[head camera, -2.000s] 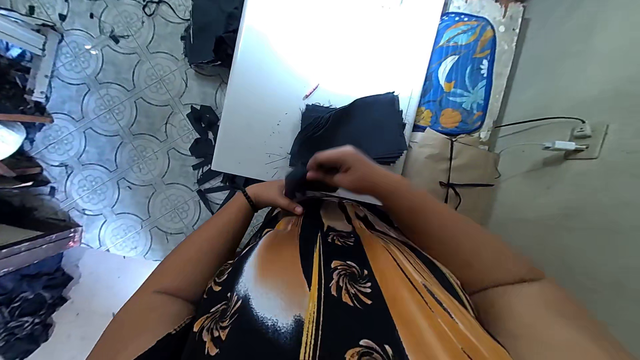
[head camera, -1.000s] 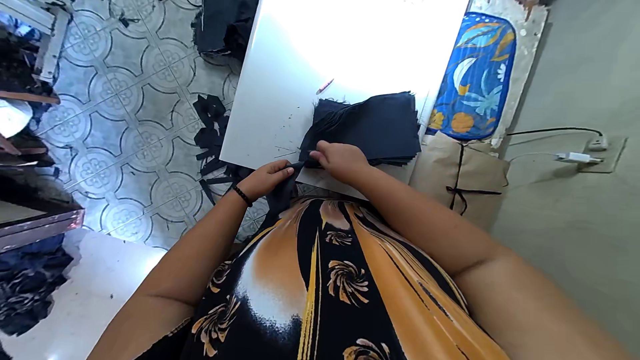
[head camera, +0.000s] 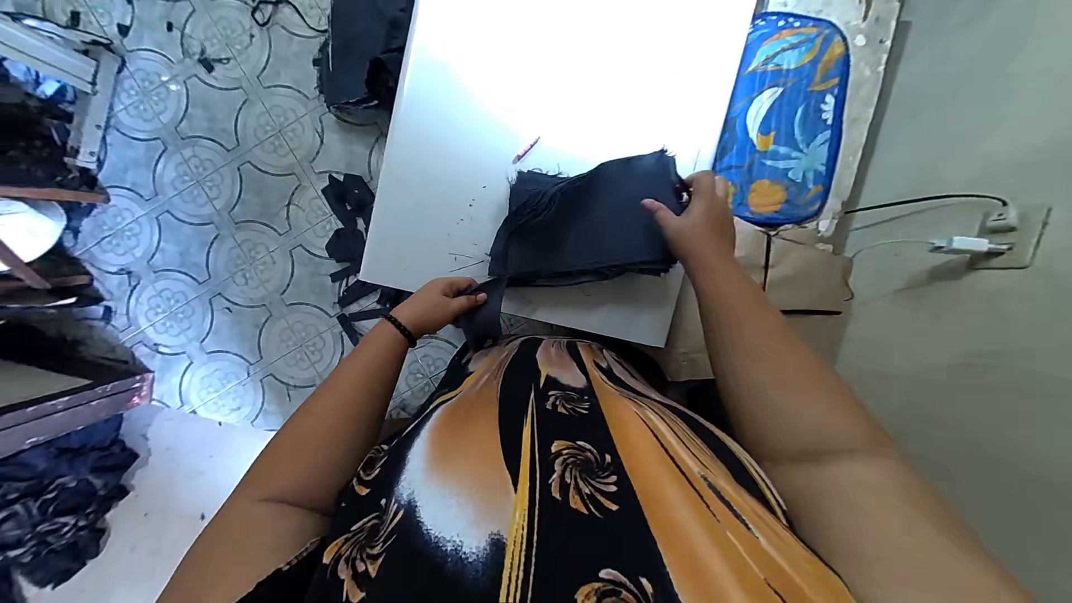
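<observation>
A stack of dark fabric pieces (head camera: 595, 222) with frayed edges lies near the front edge of the white table (head camera: 435, 184). At the stack's upper right corner, my right hand (head camera: 703, 213) grips the edge of the dark fabric, thumb on top and the other fingers largely hidden. My left hand (head camera: 444, 303) pinches a dark cloth strip (head camera: 483, 314) between thumb and fingers, just off the table's front edge, by the stack's lower left corner. A small reddish, pointed item (head camera: 526, 150) lies behind the stack; I cannot tell what it is.
Dark scraps (head camera: 347, 218) lie on the tiled floor left of the table, below a dark fabric pile (head camera: 364, 59). To the right are a blue patterned pouch (head camera: 783, 117), a brown paper package (head camera: 804, 268) and a wall outlet (head camera: 1013, 239) with plugged cables. Dark cloth (head camera: 63, 502) is heaped at lower left.
My right hand has moved from beside my left hand to the stack's upper right corner and now grips fabric there. My left hand still holds dark cloth near the table's front edge.
</observation>
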